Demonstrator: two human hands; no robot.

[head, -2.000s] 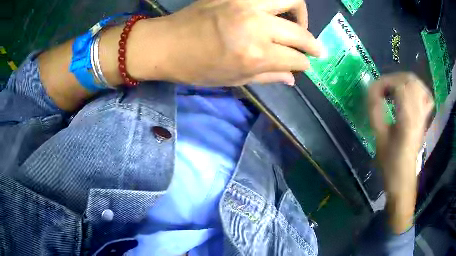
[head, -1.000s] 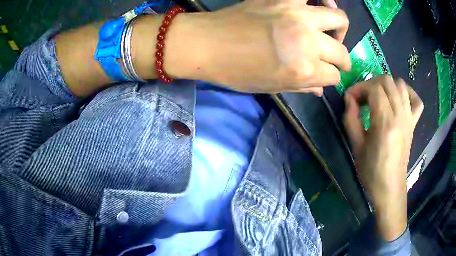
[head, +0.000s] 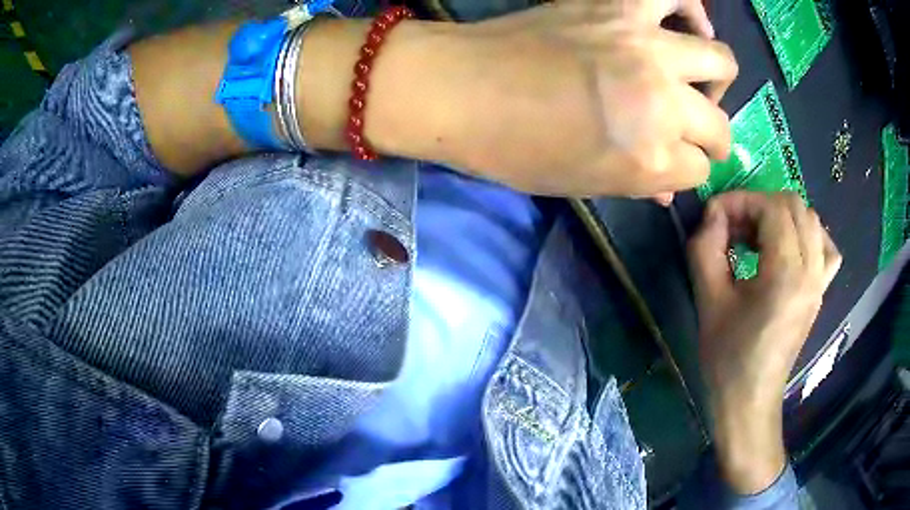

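Observation:
A green circuit board panel [head: 763, 144] lies on a black mat, partly covered by both hands. My left hand [head: 639, 110], with a blue wrist band, reaches in from the left with bent fingers at the panel's near edge; its fingertips are partly hidden. My right hand [head: 763, 259] is over the panel's lower part, thumb and forefinger curled into a ring with green showing through. Anything tiny between the fingers of either hand cannot be made out. A small heap of gold-yellow bits [head: 841, 149] lies beyond the panel.
Another green panel [head: 795, 38] lies at the top right and one more [head: 895, 199] at the right edge. A white, partly dark slip [head: 825, 366] is at the lower right. The bench's edge [head: 639, 299] runs diagonally between body and mat.
The whole view has shifted, so the bench things sit lower and further right. My right hand has moved left over the panel, closer to my left hand, which stays by the panel.

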